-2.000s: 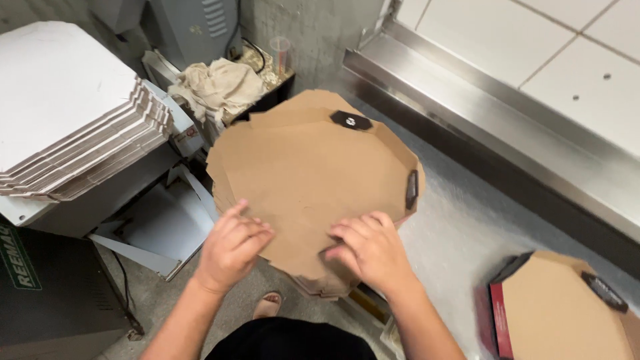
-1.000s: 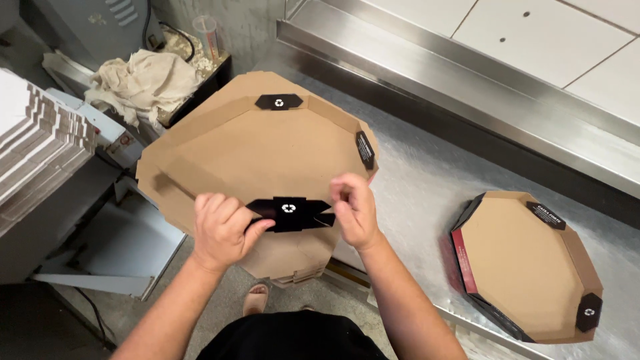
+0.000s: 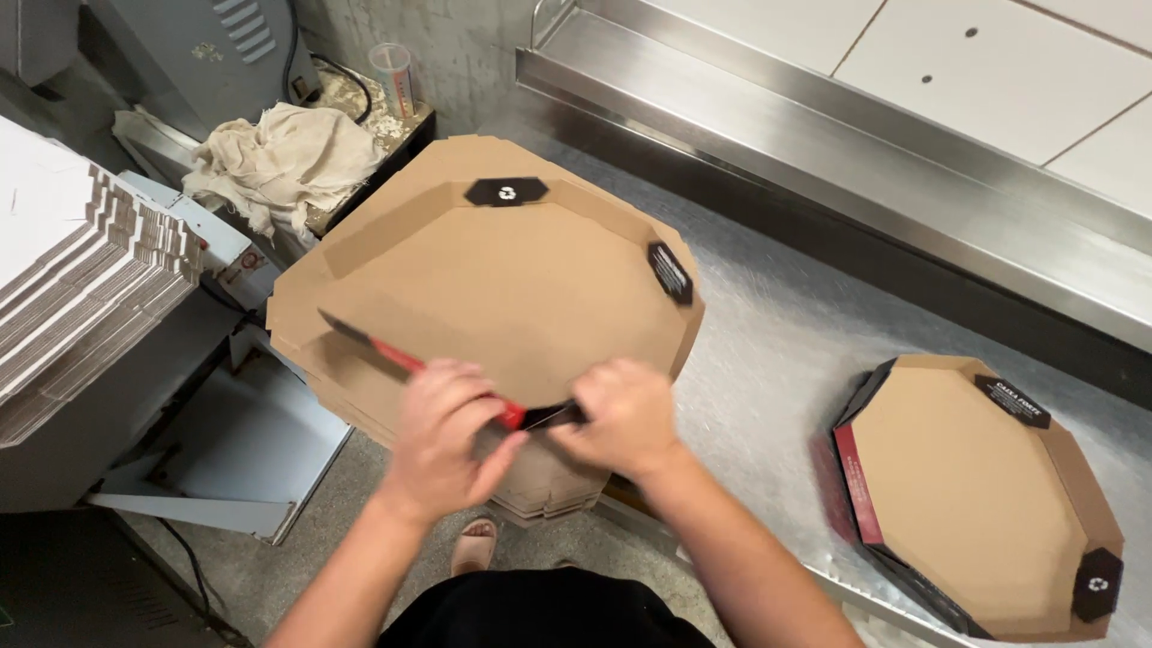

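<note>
A large octagonal cardboard pizza box (image 3: 504,288) lies on a stack of flat cardboard blanks (image 3: 553,495), its far walls folded up and joined by a black tab (image 3: 507,192) and a second black tab (image 3: 670,273) at the right. My left hand (image 3: 454,432) grips the near-left wall, whose red and black outer face (image 3: 396,354) shows. Just to its right, my right hand (image 3: 621,414) pinches the black part of the near wall. Both hands nearly meet at the near edge; the fingertips partly hide the fold between them.
A smaller folded pizza box (image 3: 981,495) sits on the steel counter (image 3: 747,378) at right. A steel ledge (image 3: 810,153) runs along the tiled wall. At left are a tall stack of white-faced cardboard (image 3: 81,270), a crumpled cloth (image 3: 283,162) and a plastic cup (image 3: 393,81).
Two seconds ago the near edge lay flat; now my hands hold it folded up. Since one second ago, the near-left wall's red and black face has come into view. The view has shifted right.
</note>
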